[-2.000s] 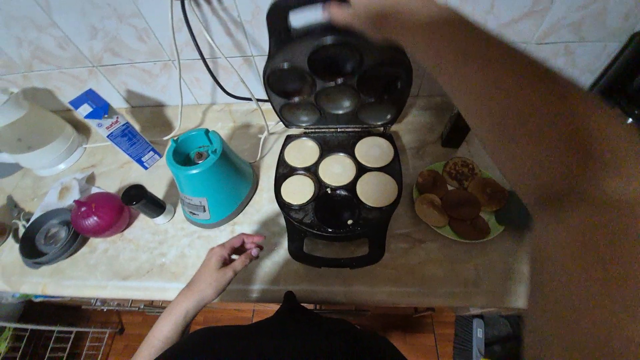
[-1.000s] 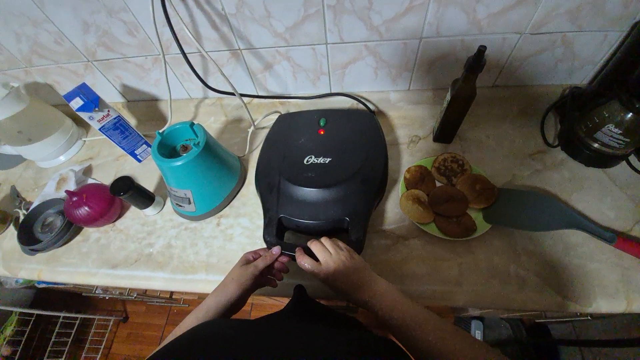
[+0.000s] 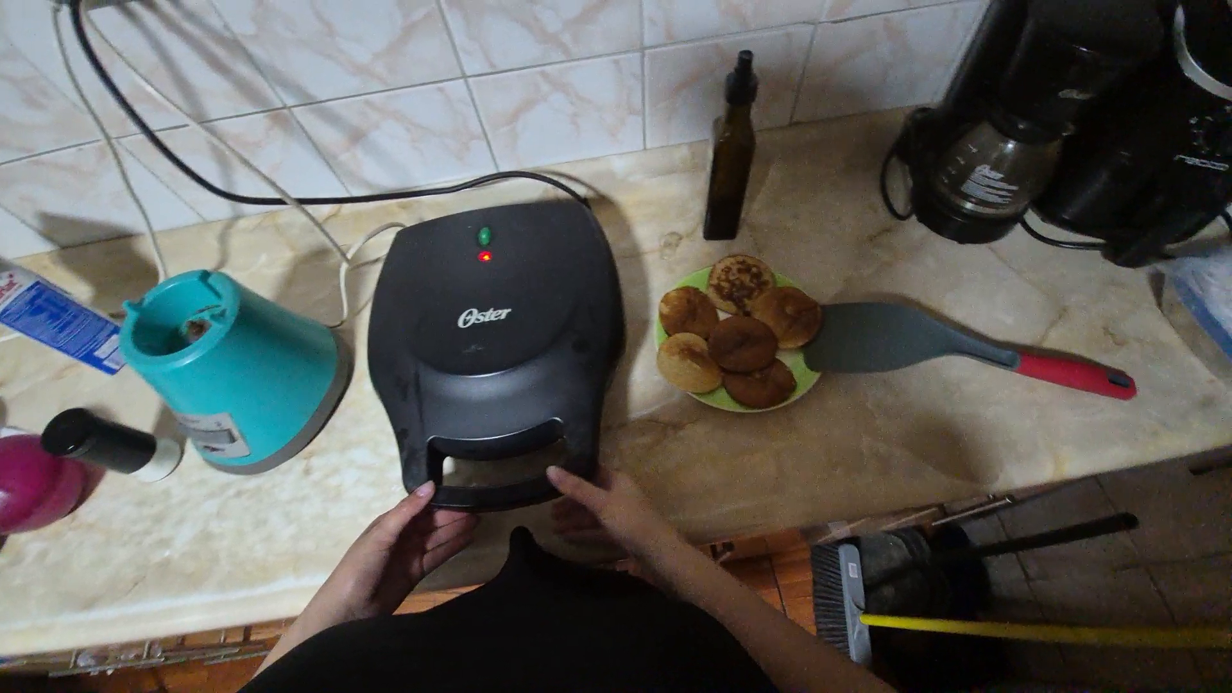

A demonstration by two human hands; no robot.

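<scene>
A black Oster electric pancake maker [image 3: 496, 289] rests on the marble-look counter with its lid down; a red and a green light show on it. My left hand [image 3: 404, 544] touches the left front corner of its handle, fingers apart. At the handle's right front corner is my right hand [image 3: 606, 505], its thumb on the handle and the other fingers partly hidden below. To the right, several browned small pancakes [image 3: 741, 344] lie on a green plate [image 3: 808, 380]. The grey blade of a spatula [image 3: 885, 337] with a red handle meets the plate's right edge.
Left of the appliance stand a turquoise blender base [image 3: 241, 366], a black-capped container [image 3: 106, 443], a blue and white carton [image 3: 58, 318] and a magenta object [image 3: 34, 481]. Behind are a dark bottle [image 3: 731, 154], a coffee maker [image 3: 1001, 164] and cables. A broom [image 3: 842, 602] is below the counter.
The pancake maker stood open with pale batter rounds two seconds ago; its lid is now down. My right hand came down from the raised lid, and both hands have moved apart along the handle since one second ago.
</scene>
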